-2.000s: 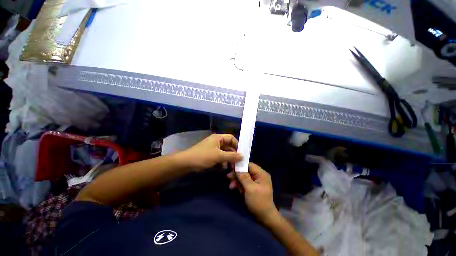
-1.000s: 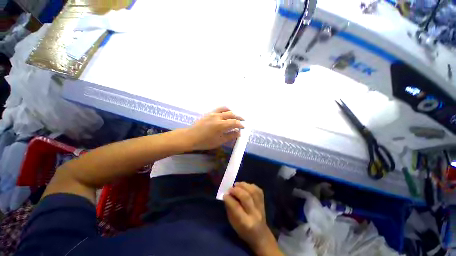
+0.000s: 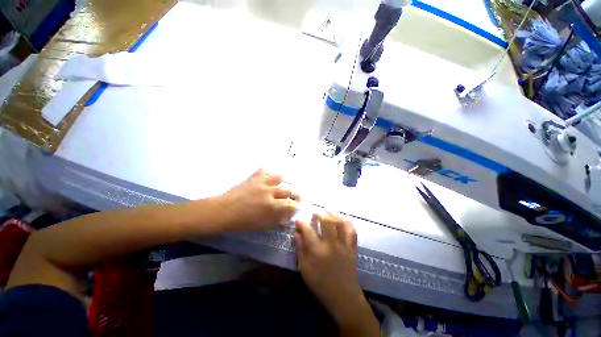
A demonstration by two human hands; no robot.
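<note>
My left hand (image 3: 260,203) lies on the white tabletop in front of the sewing machine head (image 3: 422,141). My right hand (image 3: 324,247) is beside it, over the printed ruler edge, fingertips close to the left hand's. A small bright part of the white fabric strip (image 3: 305,214) shows between the fingertips of both hands; the rest is hidden by the hands or lost in the glare. The presser foot area (image 3: 335,156) is just beyond the hands. White cut pieces (image 3: 71,99) lie at the left, partly on the brown board.
Black scissors (image 3: 458,240) lie right of the hands, blades pointing toward the machine. The brown board (image 3: 26,108) is at the left. The control panel (image 3: 550,209) is lit. Small tools (image 3: 520,299) lie at the far right. A red basket (image 3: 112,299) is below the table edge.
Both hands have moved from the lap and table edge up onto the tabletop, carrying the strip with them. The view has shifted, showing more of the machine head.
</note>
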